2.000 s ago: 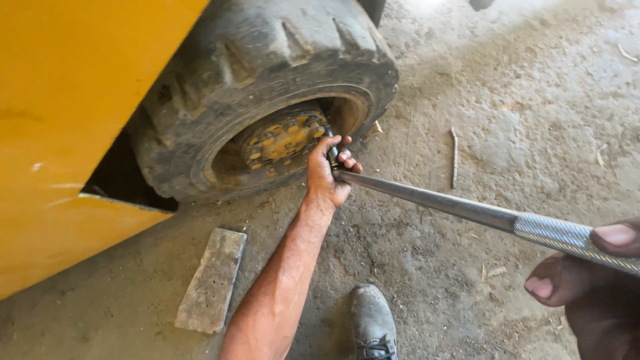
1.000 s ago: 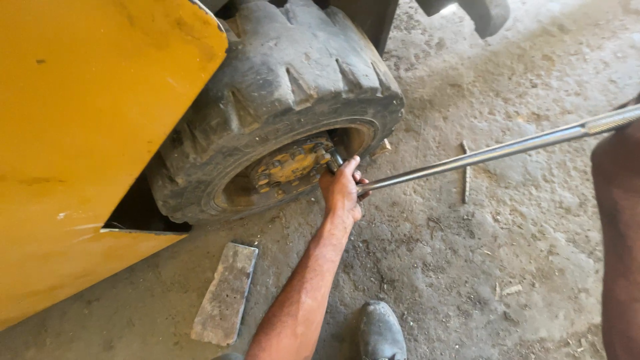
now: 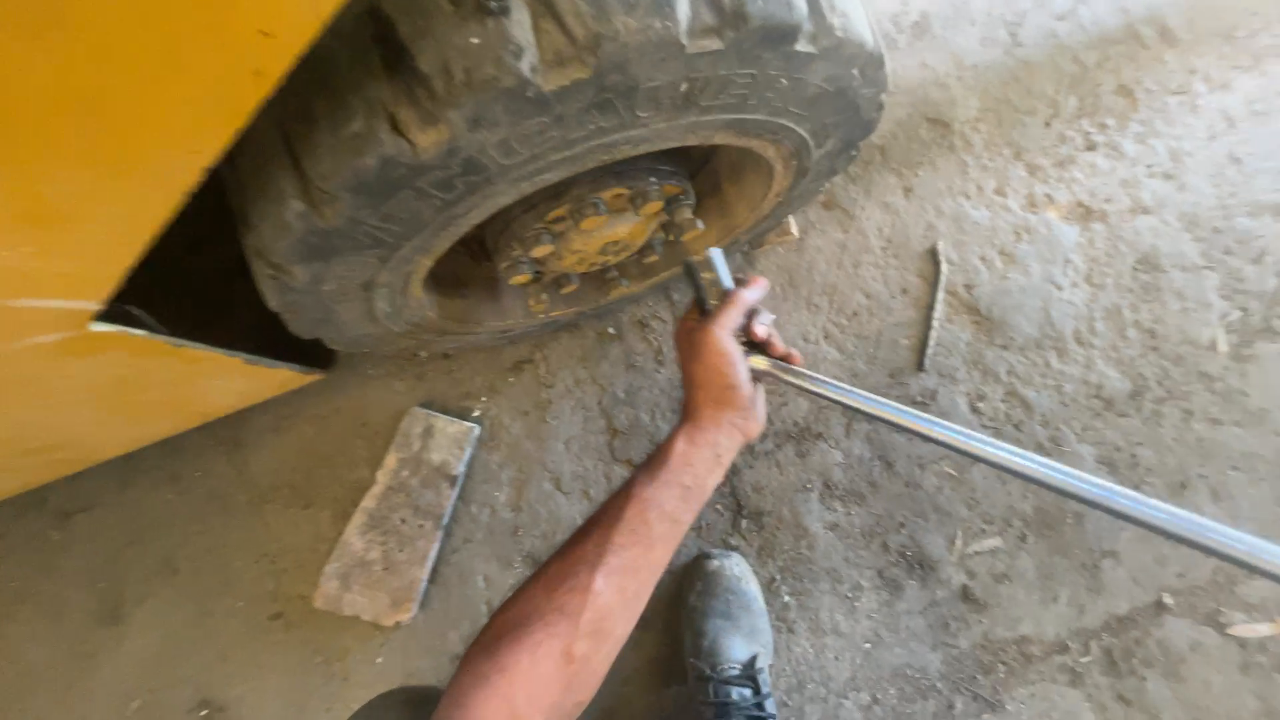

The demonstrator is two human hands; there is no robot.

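Note:
My left hand [image 3: 722, 360] is closed around the head end of a long steel ratchet or breaker bar [image 3: 1000, 455]. Metal ends of the tool stick up past my thumb, just off the wheel hub [image 3: 600, 230] with its ring of lug nuts, and a gap shows between them and the nuts. The hub sits deep in the rim of a worn, heavily treaded tire [image 3: 560, 110]. From my hand the bar slants down to the right and leaves the view at the edge. My right hand is out of view.
Yellow vehicle bodywork [image 3: 130, 150] overhangs the tire at the left. A flat rectangular block [image 3: 400, 515] lies on the dirty concrete floor. My boot [image 3: 728, 630] stands at the bottom. A thin stick [image 3: 933, 305] and a small chip [image 3: 780, 232] lie right of the tire.
My left hand and the tool's head have come away from the hub, where they were a second ago. My right hand, on the bar's knurled grip two seconds ago, has gone out of view.

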